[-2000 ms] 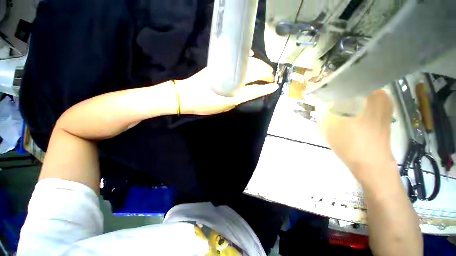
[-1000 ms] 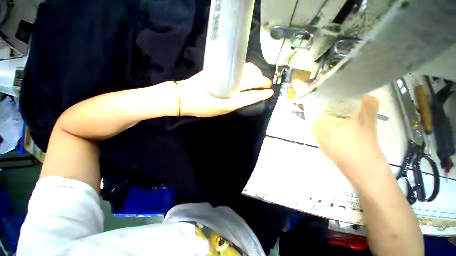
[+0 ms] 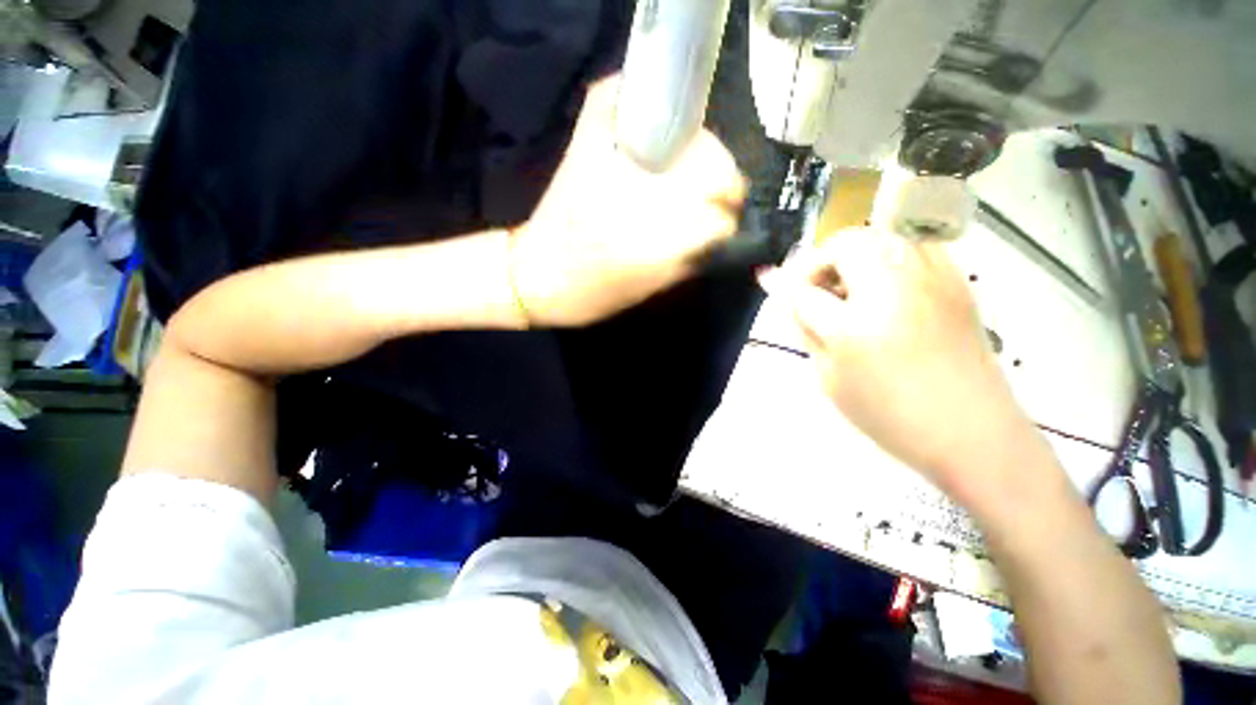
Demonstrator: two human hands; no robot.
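Note:
The black garment lies in a large heap left of the needle area and hangs over the table's front edge. My left hand is closed on a fold of it, partly hidden by a pale rounded tube. A short dark strip of the cloth sticks out from its fingertips towards the presser foot. My right hand is just below the foot with fingers curled together, fingertips beside the cloth edge. Whether they pinch anything is unclear. The pale sewing machine head fills the upper right.
Shears with black handles and an orange-brown handled tool lie at the right. A thin grey bar lies behind my right hand. A blue crate is below the table. Another machine stands at far left.
My left hand has gone from lying flat near the foot to a closed grip, slightly higher. My right hand has moved left to the cloth edge. The view has shifted, showing a dark round machine part.

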